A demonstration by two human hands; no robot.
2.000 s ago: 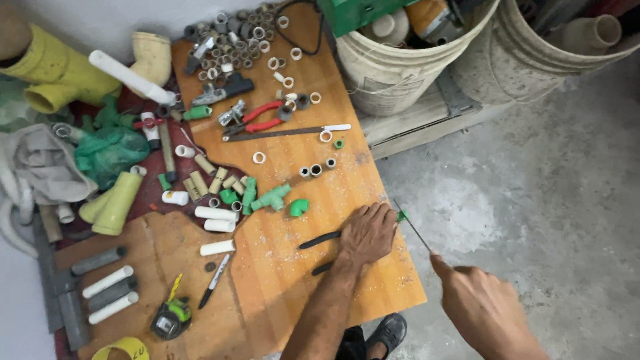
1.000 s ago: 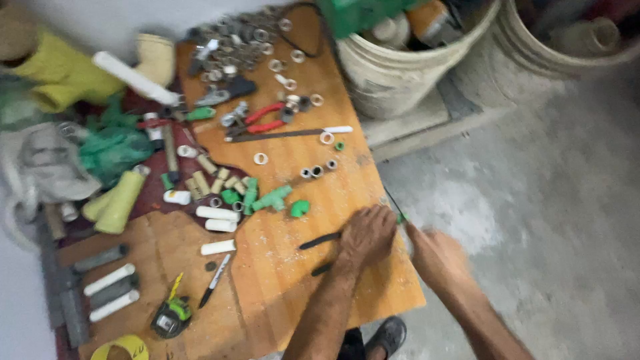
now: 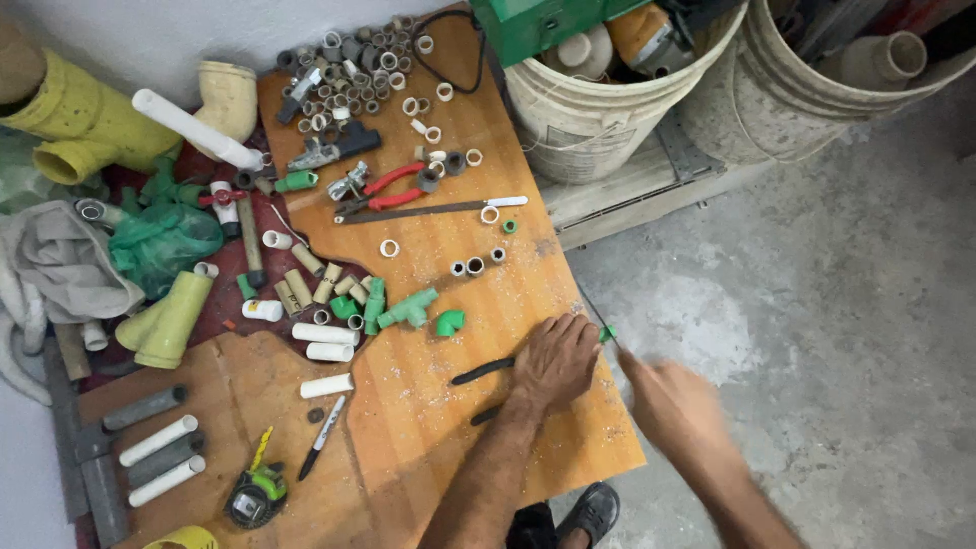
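Observation:
My left hand (image 3: 555, 362) presses down on a black-handled tool (image 3: 484, 371) at the right edge of the wooden board; its head is hidden under my fingers. A small green plastic pipe piece (image 3: 607, 333) sticks out past the board's edge, beside my fingertips. My right hand (image 3: 671, 396), blurred, grips a thin, dark saw blade or file (image 3: 597, 311) that crosses the green piece. Left of my left hand lie a green elbow fitting (image 3: 450, 322) and a green tee fitting (image 3: 409, 308). Pale shavings dot the wood around them.
Red-handled pliers (image 3: 393, 187), a long thin blade with a white end (image 3: 427, 211) and many cut pipe rings (image 3: 374, 72) lie farther back. A tape measure (image 3: 256, 494) and a marker (image 3: 322, 437) are at the lower left. Two buckets (image 3: 591, 137) stand behind, at the right.
My right hand has moved up and left along the board's edge since the earliest frame, and the blade now reaches farther beyond the green piece. My left hand has stayed in place.

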